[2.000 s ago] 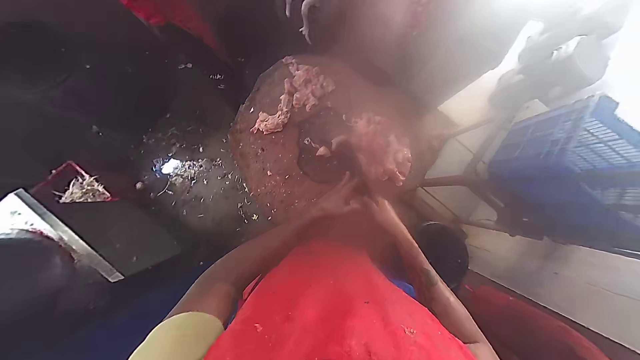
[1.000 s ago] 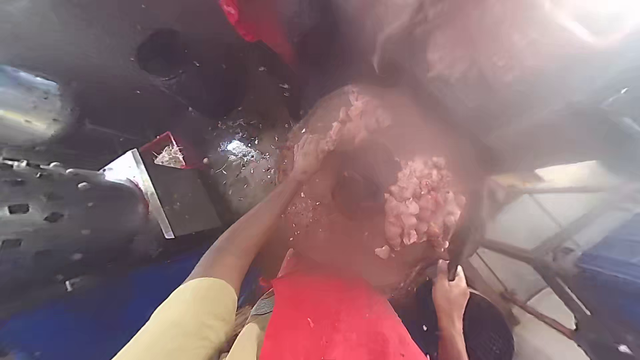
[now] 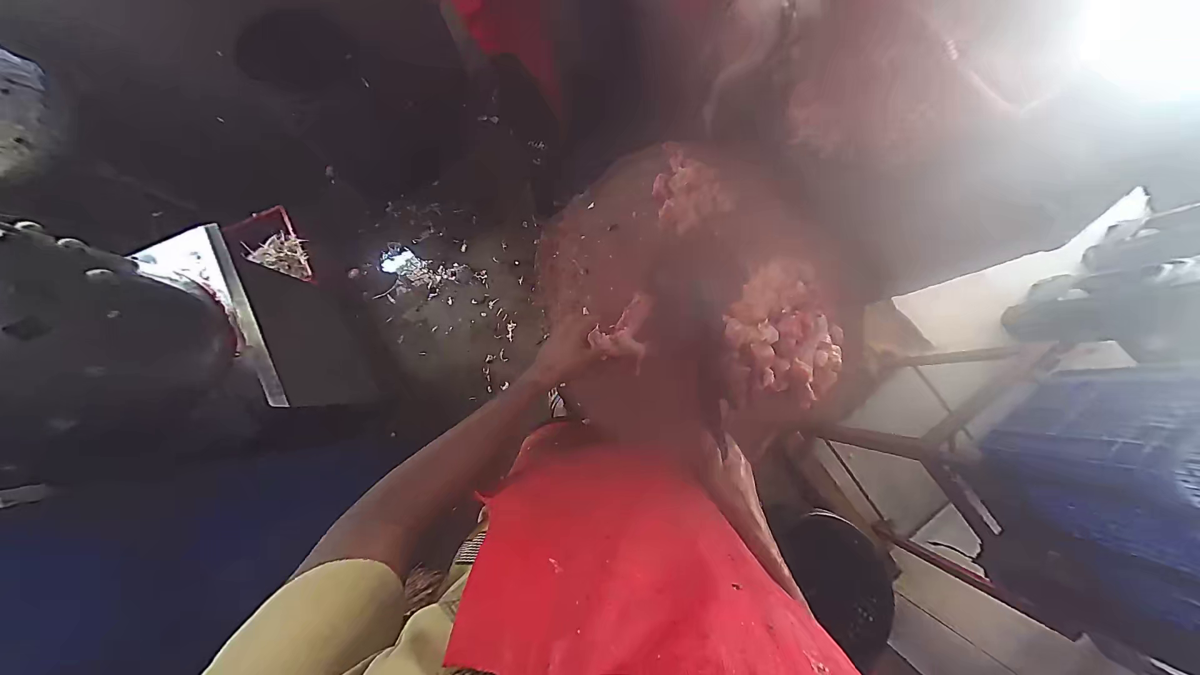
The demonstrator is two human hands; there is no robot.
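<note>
A round chopping block (image 3: 647, 412), apparently wooden, stands in front of the red apron. At its left side my left hand (image 3: 565, 352) grips the end of a piece of raw meat (image 3: 622, 330). My right hand (image 3: 729, 461), at the near edge, is closed round the dark handle of a cutting tool (image 3: 722, 422); its blade is a dark blur over the middle of the block, so its shape is unclear. Right of the blade lies a heap of cut raw meat (image 3: 783, 342). More meat pieces (image 3: 689, 192) lie at the far side. Haze veils much of the block.
Blue plastic crates (image 3: 1097, 469) and a metal frame (image 3: 937, 445) stand at the right. A dark round container (image 3: 837, 581) is low beside my right forearm. Scraps (image 3: 431, 274) litter the floor at left, near a red-edged container (image 3: 281, 248). A large dark perforated object (image 3: 103, 328) is far left.
Since one second ago, my right hand has moved inward from the block's lower right, with the tool. My left hand has come nearer my body and now has a meat piece in it.
</note>
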